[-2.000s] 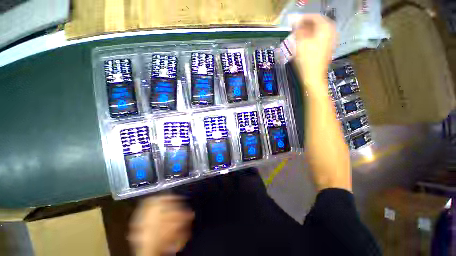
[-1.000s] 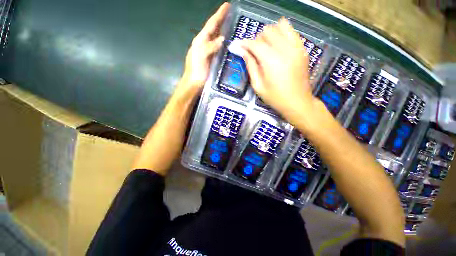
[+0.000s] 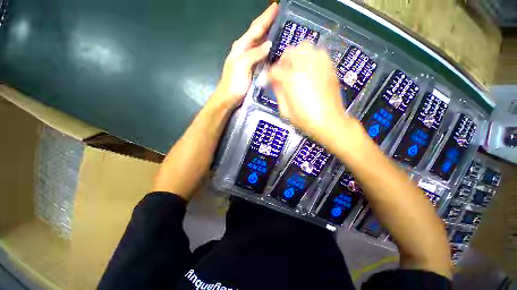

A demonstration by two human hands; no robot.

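Note:
A clear blister tray (image 3: 228, 148) of dark keypad phones lies tilted on the bench, with phones in two rows. My left hand (image 3: 241, 71) is at the tray's upper left edge, thumb on the rim and fingers along its outer side. My right hand (image 3: 309, 85) is blurred, fingers pinched over the upper-left phone (image 3: 296, 37), hiding its middle. A pale blur at the fingertips looks like the wipe (image 3: 264, 77). My right forearm covers parts of the lower-row phones. A lower-row phone (image 3: 262, 156) shows blue print.
The dark green bench mat (image 3: 130, 62) is at left. An open carton (image 3: 110, 209) with clear ribbed trays (image 3: 54, 181) inside is below left. More stacked filled trays (image 3: 471, 218) are lower right. A white object (image 3: 504, 122) is at the right edge. Cardboard (image 3: 448, 39) lies beyond the bench's pale strip.
Since two seconds ago, the view has turned, my left hand has come to the tray's edge and my right hand from the plastic bag to the upper-left phone. Since one second ago, little has shifted.

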